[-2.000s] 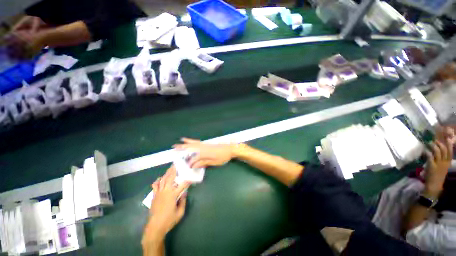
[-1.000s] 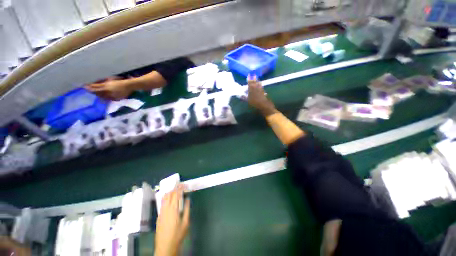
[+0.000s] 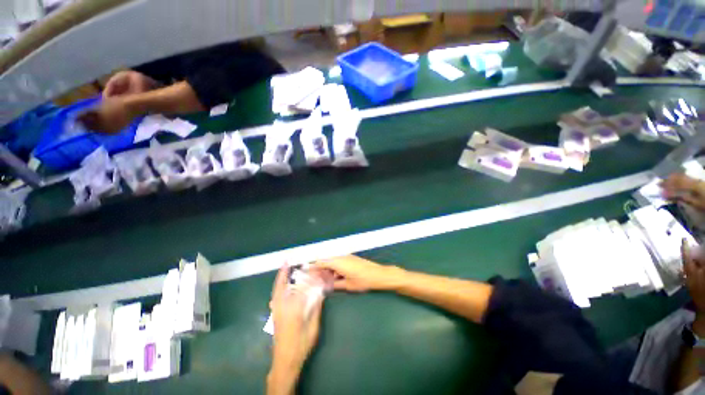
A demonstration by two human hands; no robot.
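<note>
My left hand point(image 3: 294, 320) and my right hand point(image 3: 352, 275) meet over the near green ledge. Between them is a whitish piece point(image 3: 311, 282) with a small dark part at its top, mostly hidden by the fingers; whether it is a bagged product or a box I cannot tell. A white corner shows below my left hand. White standing boxes point(image 3: 124, 339) are packed in a row to the left, one with a purple picture. Bagged products point(image 3: 238, 156) stand in a row across the conveyor belt point(image 3: 371, 193).
Boxes with purple pictures point(image 3: 495, 160) lie on the belt at right. A fanned white stack point(image 3: 599, 262) sits at right beside another person's hands point(image 3: 688, 193). The small blue bin point(image 3: 378, 73) is on the far side. Another person's arm point(image 3: 154, 104) is over the larger blue crate point(image 3: 85, 143).
My right hand has come back from the far side of the belt to my left hand. The white box seen upright at my left hand is now mostly hidden. The view has shifted.
</note>
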